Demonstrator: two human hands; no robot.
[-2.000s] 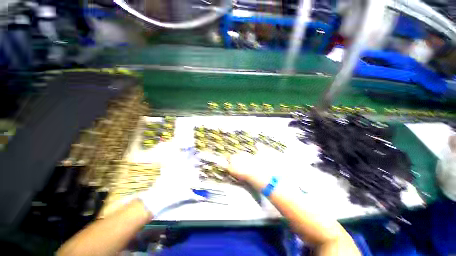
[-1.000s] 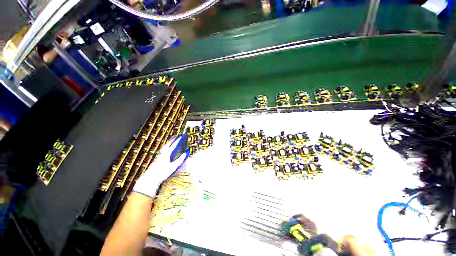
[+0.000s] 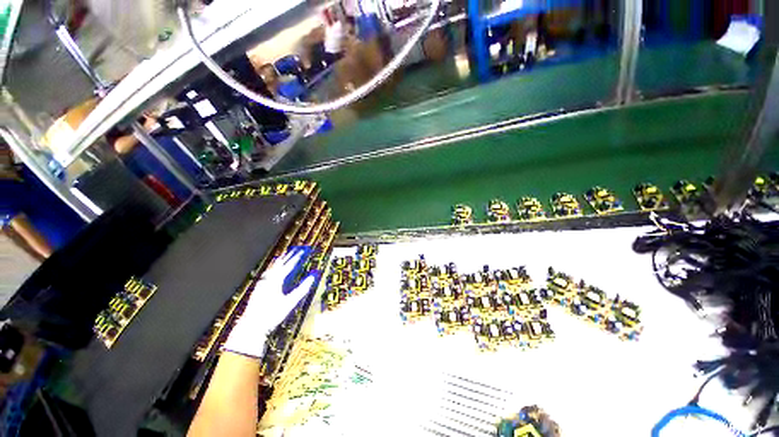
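My left hand (image 3: 275, 300), in a white glove with blue fingers, lies at the right edge of the stacked board trays (image 3: 231, 243). Its fingers are spread over the board edges; whether it grips one I cannot tell. Board panels (image 3: 478, 299) with yellow and black parts lie in groups on the white bench. A smaller group (image 3: 348, 276) stands right of the hand. A dark and yellow part, likely a board (image 3: 525, 424), is cut off at the bottom edge. My right hand is not clearly in view.
Single boards (image 3: 565, 204) line the green conveyor belt (image 3: 410, 199). A black cable pile (image 3: 726, 282) and blue cord (image 3: 696, 413) are on the right. Tan and green strands (image 3: 312, 384) lie below my left hand. A metal post (image 3: 629, 51) stands behind. A person's arm (image 3: 30, 236) shows far left.
The view has tilted up, so the bench sits lower. My left hand has moved from beside the small group onto the tray edges. My right hand has left the picture's bottom edge.
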